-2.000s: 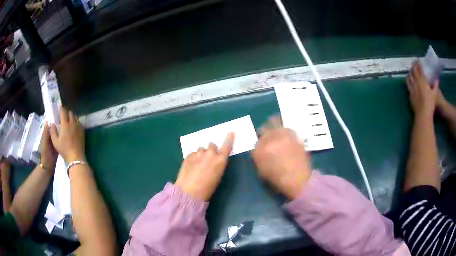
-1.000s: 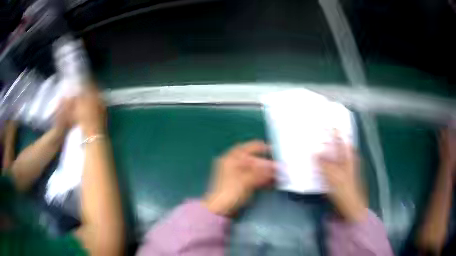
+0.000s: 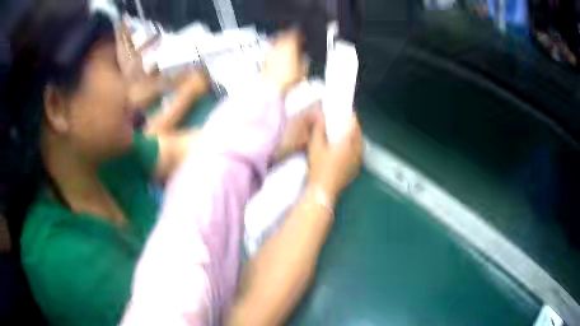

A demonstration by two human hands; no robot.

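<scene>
My left hand (image 3: 284, 60), at the end of a pink-mauve sleeve, reaches over the neighbour's arms to the pile of white cartons (image 3: 184, 54) at the upper left. It is blurred, and whether its fingers hold a carton cannot be told. My right hand is not in view. Just right of my left hand, the neighbour's hand holds a slim white carton (image 3: 341, 86) upright. Loose white papers (image 3: 276, 194) lie between my sleeve and the neighbour's forearm.
A person in a green shirt (image 3: 76, 255) sits close at the left. The neighbour's forearm (image 3: 286, 255) with a bracelet crosses the green bench (image 3: 394, 261). The pale edge rail (image 3: 445, 210) runs down to the right. A white piece (image 3: 548, 317) shows at the lower right corner.
The view has swung left to the neighbour. My left hand has moved away from the white sheet to the carton pile. My right hand and the sheet it touched have left the picture.
</scene>
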